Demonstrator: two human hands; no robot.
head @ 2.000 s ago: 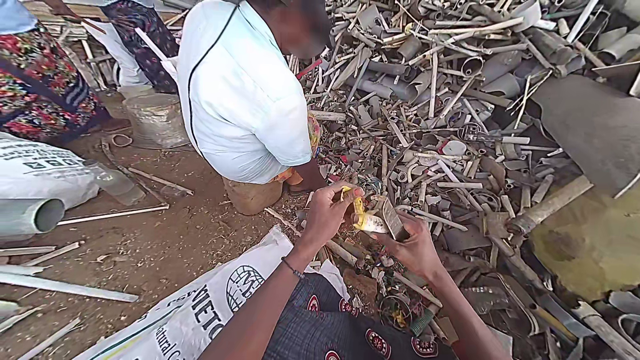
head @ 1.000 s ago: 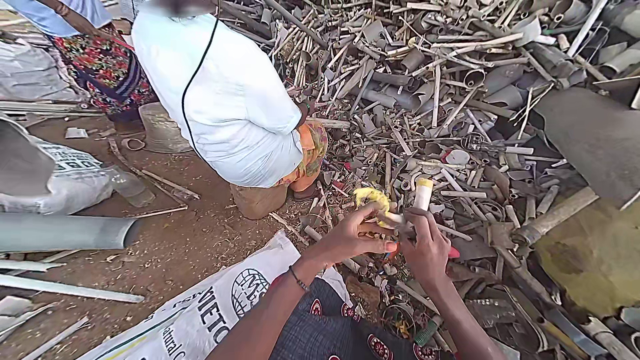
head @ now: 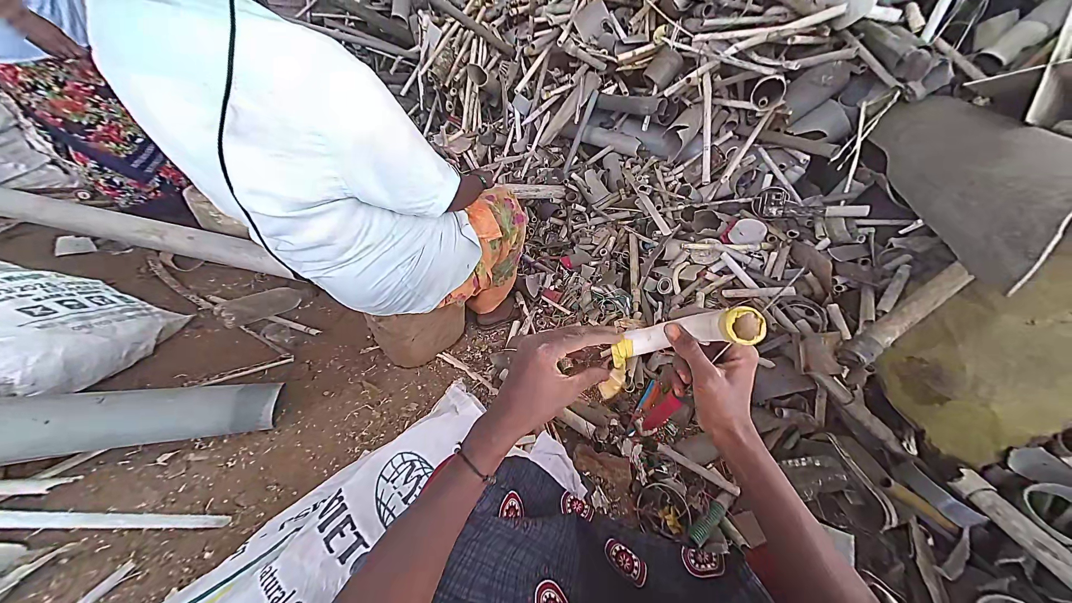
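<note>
A short white plastic pipe with yellow tape around its right end lies across both hands above the scrap pile. My right hand grips it near the taped end, thumb on top. A thin blade or metal strip and a red object, possibly a handle, show at this hand; how they are held is unclear. With thumb and fingers, my left hand pinches yellow tape at the pipe's left end. Some of the tape hangs below that end.
A seated person in a white top is at the upper left. Scrap plastic pipes are heaped ahead and to the right. A printed white sack lies beside my lap, another sack farther left. A grey pipe rests on the ground.
The pipe has turned from nearly upright to nearly level, its taped end now to the right. My left hand has moved to its left end. A long pipe has appeared behind the seated person.
</note>
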